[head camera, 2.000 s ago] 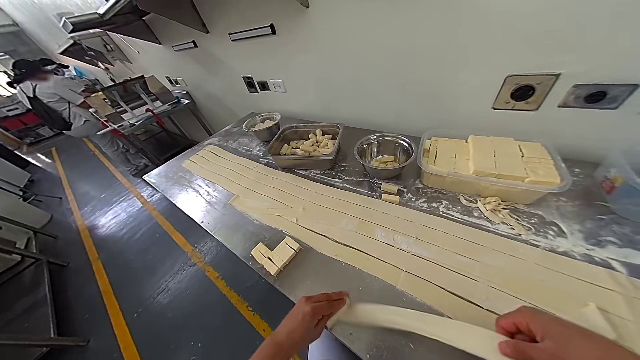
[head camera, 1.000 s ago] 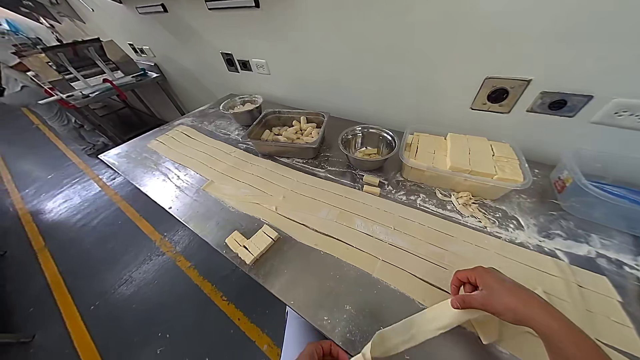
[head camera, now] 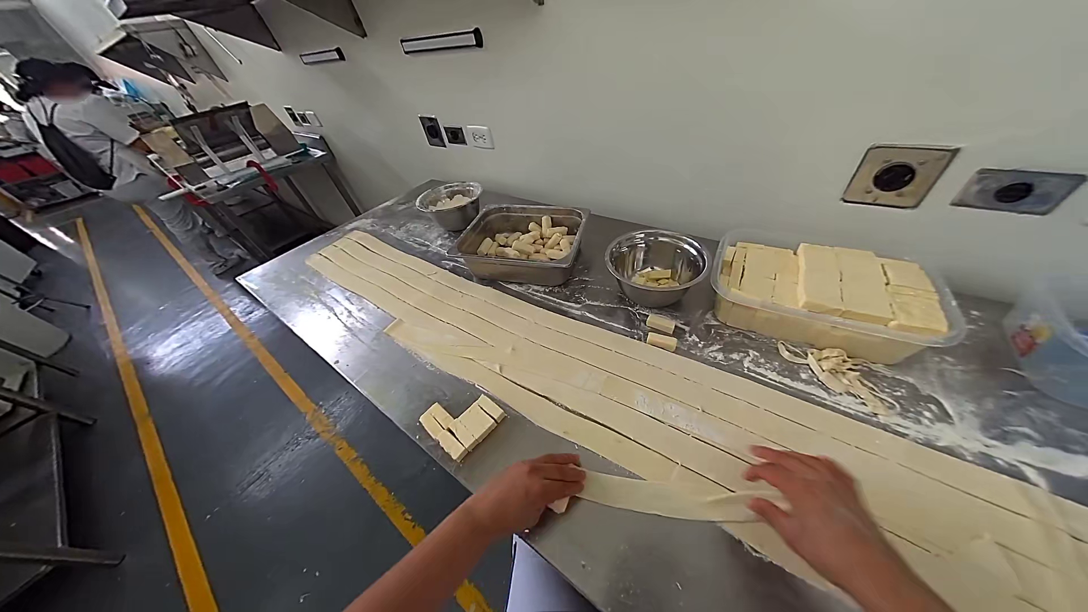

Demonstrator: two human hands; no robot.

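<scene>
My left hand is closed around one end of a pale dough strip, with a small cheese-like piece partly showing beneath the fingers. My right hand rests with spread fingers at the strip's other visible end, over the dough. Long parallel cuts divide the rolled dough sheet that runs diagonally across the steel table. Several pale cut blocks lie in an L shape on bare steel, up and left of my left hand. Two small pieces sit behind the sheet.
Along the wall stand a small steel bowl, a steel pan of rolled pieces, another bowl and a plastic tub of blocks. Dough scraps lie before the tub. A person stands at a far machine.
My left hand is fully in view and closed at the strip's end. My right hand, raised with the strip one second ago, is now lower with fingers spread over the dough.
</scene>
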